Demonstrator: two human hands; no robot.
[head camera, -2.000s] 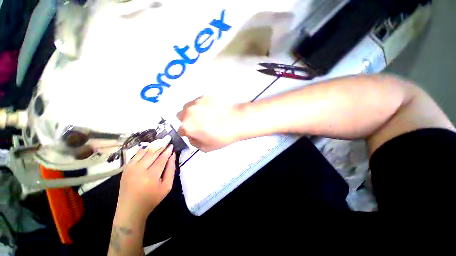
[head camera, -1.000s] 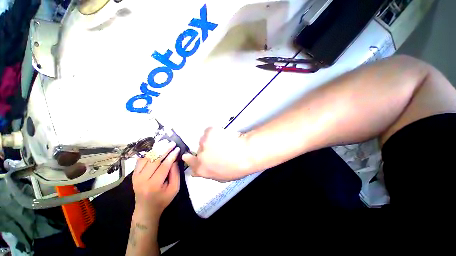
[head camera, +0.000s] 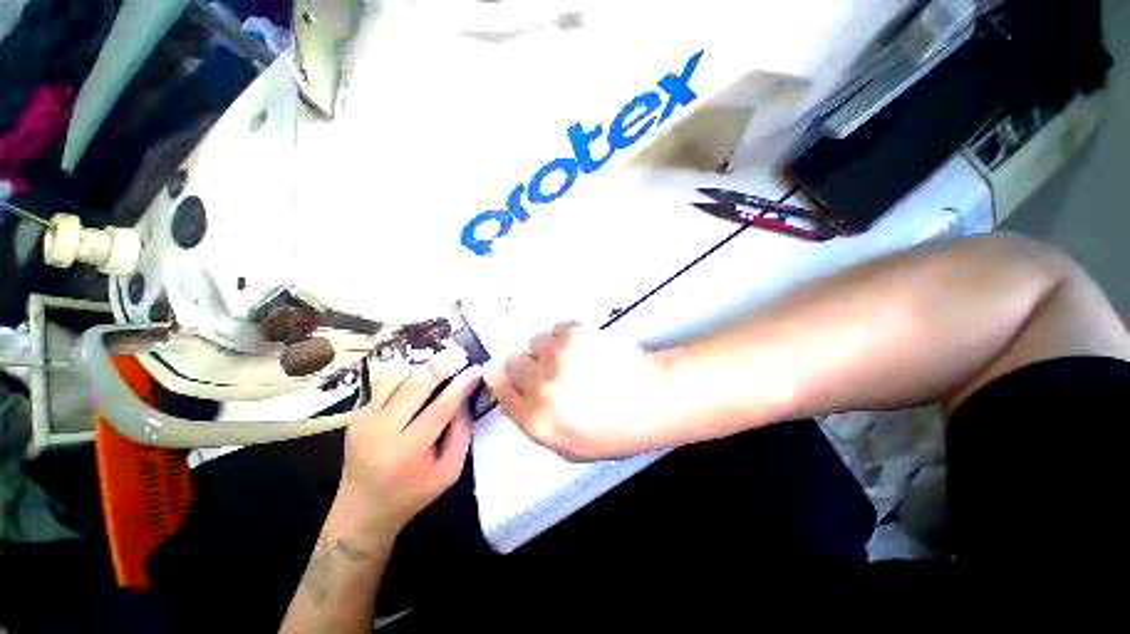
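Observation:
A white sewing machine (head camera: 372, 186) with blue "protex" lettering fills the upper middle. Its dark presser foot and needle area (head camera: 424, 337) lies at my fingertips. My left hand (head camera: 415, 427) lies flat with fingers forward on black cloth (head camera: 273, 502) beside the needle area. My right hand (head camera: 551, 390) is at the right of the needle area, fingers curled at the edge of a small dark piece between my hands. Whether it pinches the piece is hidden by the fingers. The black cloth hangs below the table corner and merges with my dark clothes.
The white table (head camera: 533, 502) has a scale along its front edge. Dark red snips (head camera: 768, 214) lie by the machine base, near a black tray (head camera: 905, 143) at the upper right. An orange basket (head camera: 139, 477) stands at the left, under a curved pale machine part.
The view has shifted, so the machine sits further right in the picture. My right hand has moved from the machine side to near the cloth edge beside my left hand, which stays at the needle area.

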